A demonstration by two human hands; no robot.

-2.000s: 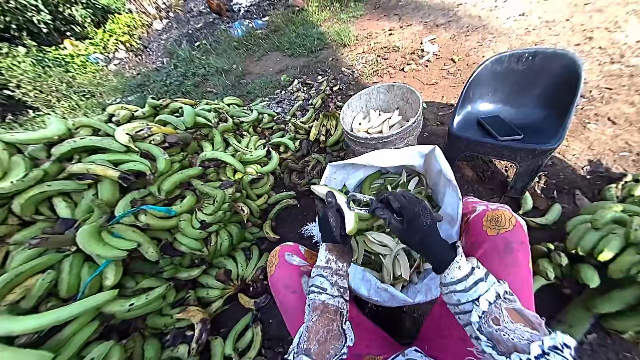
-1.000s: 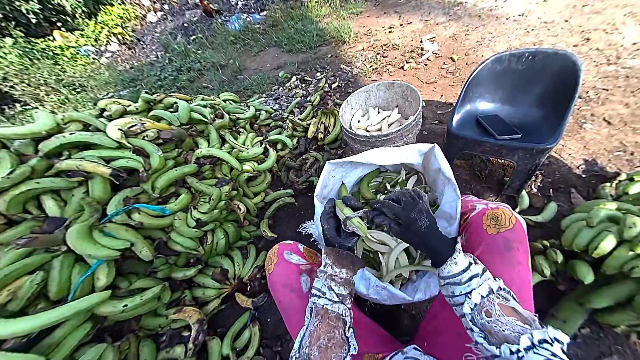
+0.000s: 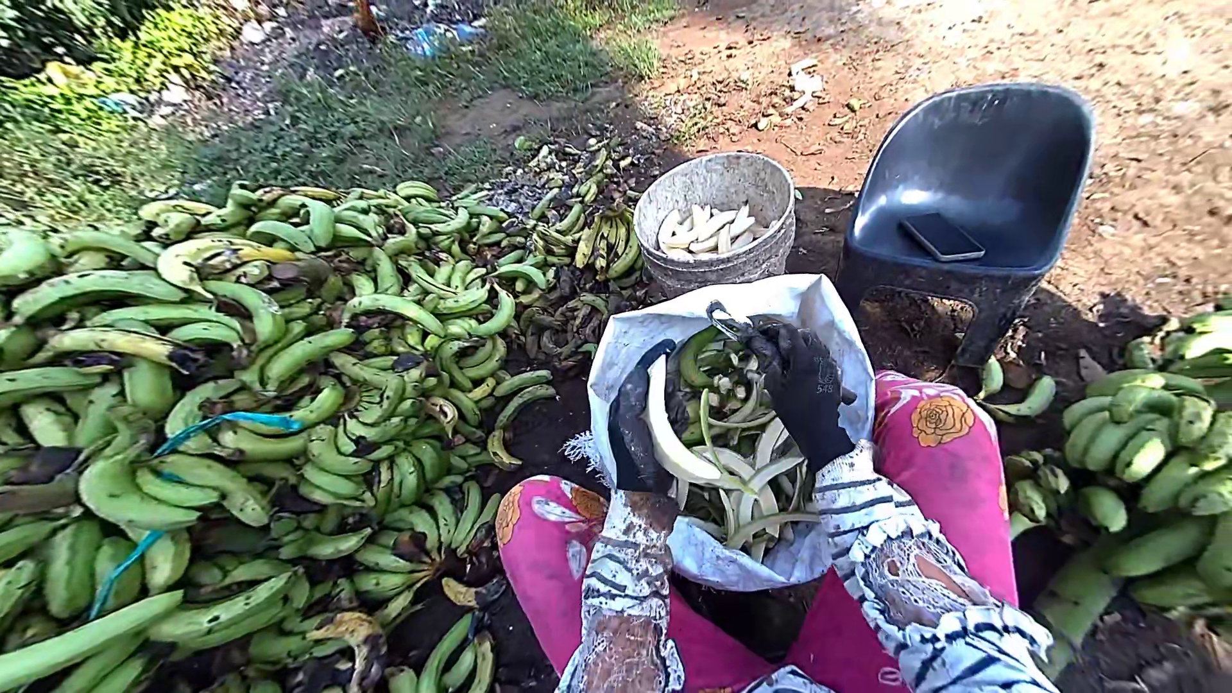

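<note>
My left hand [image 3: 643, 423], in a black glove, grips a pale, mostly peeled plantain [image 3: 679, 443] over the left side of an open white woven sack [image 3: 626, 337]. My right hand [image 3: 801, 380], also gloved in black, holds a small metal-bladed peeling tool [image 3: 729, 320] above the sack's right side; the tool's handle is hidden by the fingers. Between and below my hands, green and whitish strips of plantain peel [image 3: 770, 472] fill the sack, which stands between my knees.
A large heap of green plantains [image 3: 318, 356] covers the left. Beyond the sack stands a dirty bucket [image 3: 712, 265] with peeled plantains [image 3: 707, 229]. A dark plastic chair [image 3: 972, 173] at right holds a phone [image 3: 941, 237]; more green plantains [image 3: 1145, 423] lie below it.
One second ago both hands were close together low in the sack. Now they are apart, the right one higher with the tool showing, the left one with the pale plantain in plain view.
</note>
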